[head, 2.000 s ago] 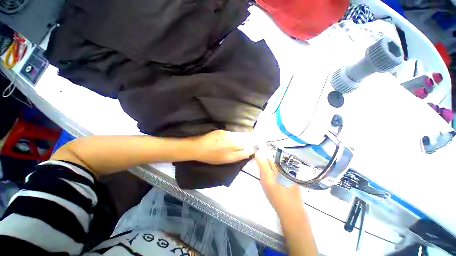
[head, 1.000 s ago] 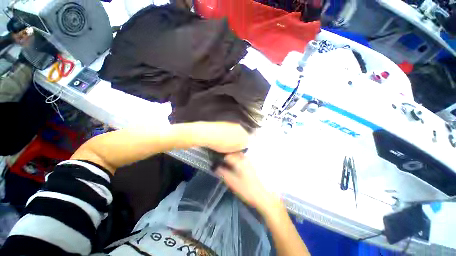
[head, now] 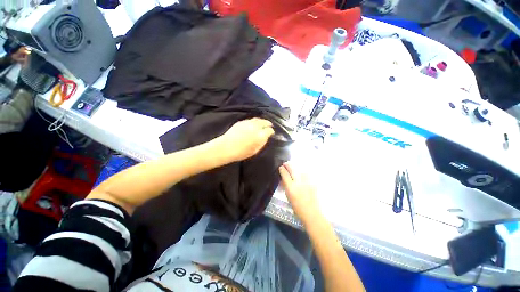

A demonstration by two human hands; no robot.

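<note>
A dark brown garment piece (head: 242,185) lies in front of the needle area and hangs over the table's front edge. My left hand (head: 251,138) is on top of it with fingers curled on the cloth, left of the needle. My right hand (head: 293,179) is at the cloth's right edge, fingertips touching it; whether it grips is unclear. The white sewing machine (head: 393,122) with a blue stripe stands to the right. Its presser foot (head: 311,130) is beside the cloth. Glare hides the cloth edge there.
A dark brown stack (head: 182,60) lies beyond my hands, with red cloth (head: 296,25) behind it. Thread snips (head: 398,193) and tweezers (head: 409,194) lie right of the needle. A control box (head: 88,101) and a grey motor box (head: 71,37) are at left. A person's hand (head: 21,55) shows far left.
The view has shifted. My hands were close together at the table edge; now they are apart. My left hand has moved up onto the cloth, which now spreads below it over the edge.
</note>
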